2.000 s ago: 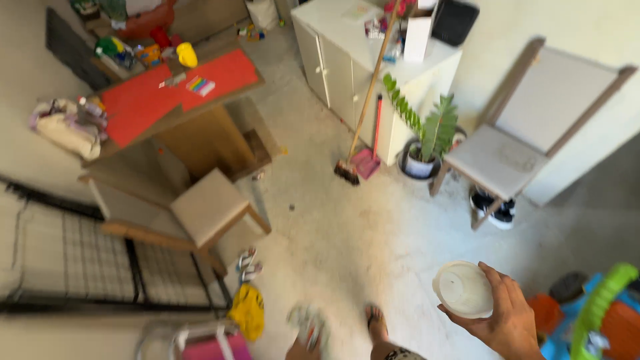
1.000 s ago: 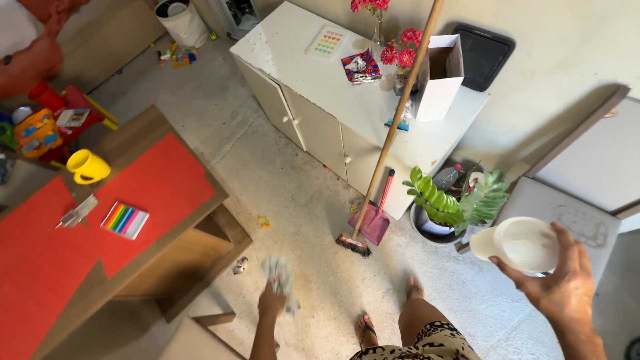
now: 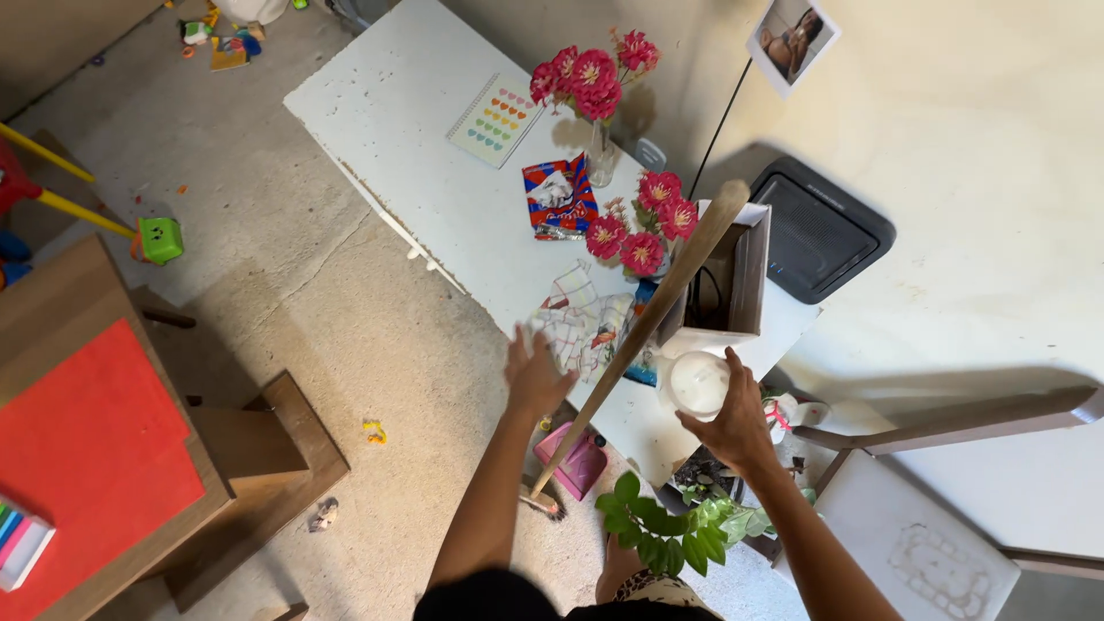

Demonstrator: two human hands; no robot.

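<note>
My right hand (image 3: 733, 418) grips a round white plastic container (image 3: 699, 385) at the cabinet's edge, just below an open cardboard box (image 3: 743, 280). Fingers spread, my left hand (image 3: 536, 375) is beside a checked cloth (image 3: 573, 328) lying on the white cabinet top (image 3: 414, 172); it holds nothing. A wooden broom handle (image 3: 638, 332) slants between my two hands. Behind the cloth are a red and blue packet (image 3: 559, 197), pink artificial flowers (image 3: 595, 82) in a glass vase (image 3: 601, 155), and a spiral notebook with hearts (image 3: 496, 121).
A black router-like device (image 3: 824, 228) leans by the wall. A pink dustpan (image 3: 572, 461) and the broom's bristles (image 3: 545, 503) are on the floor near a potted plant (image 3: 660, 522). A chair (image 3: 914, 535) stands right, a wooden desk with red covering (image 3: 95, 466) left. Small toys lie about.
The cloth, in my left hand one second ago, now lies on the cabinet, and that hand is empty. My right hand has brought the white container over to the cabinet. The view is now closer to the cabinet.
</note>
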